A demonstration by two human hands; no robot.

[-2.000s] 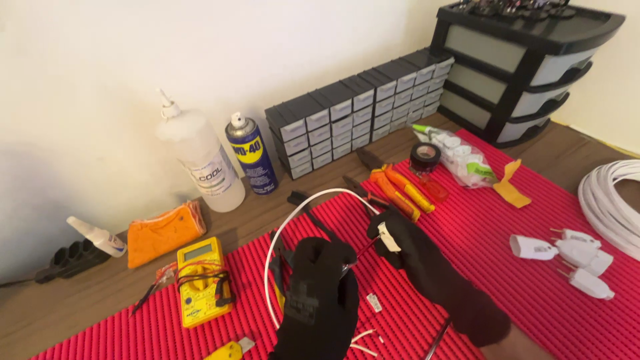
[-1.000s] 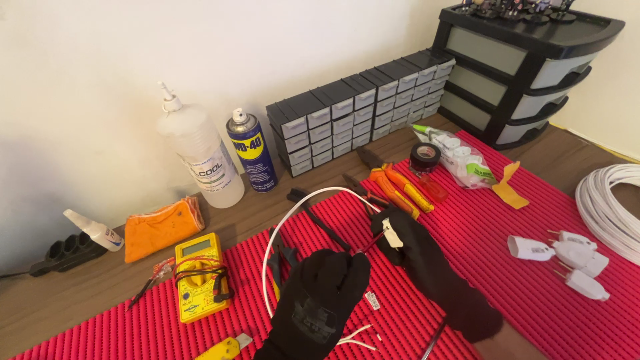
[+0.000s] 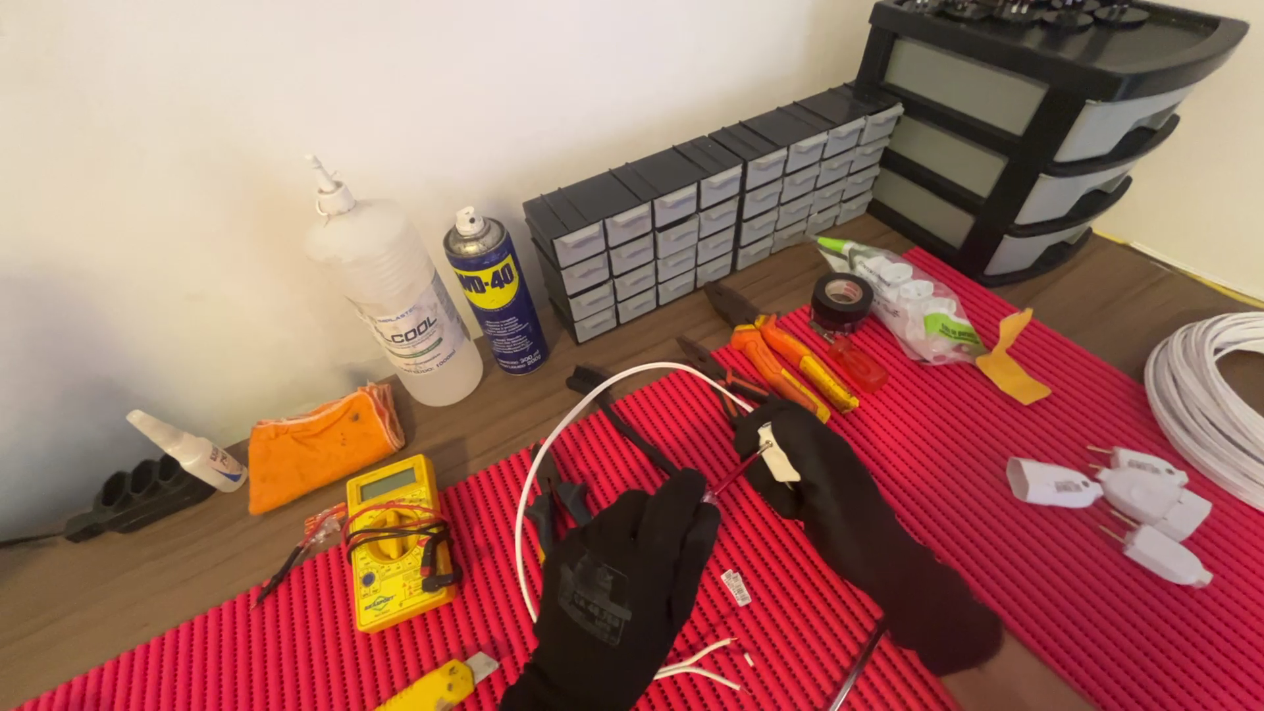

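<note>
Both my hands wear black gloves over a red ribbed mat point(image 3: 948, 415). My left hand point(image 3: 627, 578) is closed around the handle end of a thin red-shafted screwdriver point(image 3: 736, 476). Its tip meets a small white plug part point(image 3: 778, 454) that my right hand point(image 3: 815, 474) holds in its fingers. A white cable point(image 3: 533, 474) arches from my right hand over to the left and passes behind my left hand. Below, its split, bare-tipped ends point(image 3: 701, 667) lie on the mat. A small printed label point(image 3: 736, 588) rests between my hands.
A yellow multimeter point(image 3: 400, 543) and utility knife point(image 3: 439, 686) lie left. Behind stand an alcohol bottle point(image 3: 395, 306), a WD-40 can point(image 3: 497, 296) and small drawers point(image 3: 676, 222). Orange-handled pliers point(image 3: 780, 365) and black tape point(image 3: 841, 299) lie beyond my right hand; white plugs point(image 3: 1155, 494) and coiled cable point(image 3: 1200, 405) sit right.
My left hand has turned and opened its posture somewhat around the screwdriver, whose red shaft shows more plainly than two seconds ago. My right hand still holds the white part in nearly the same place.
</note>
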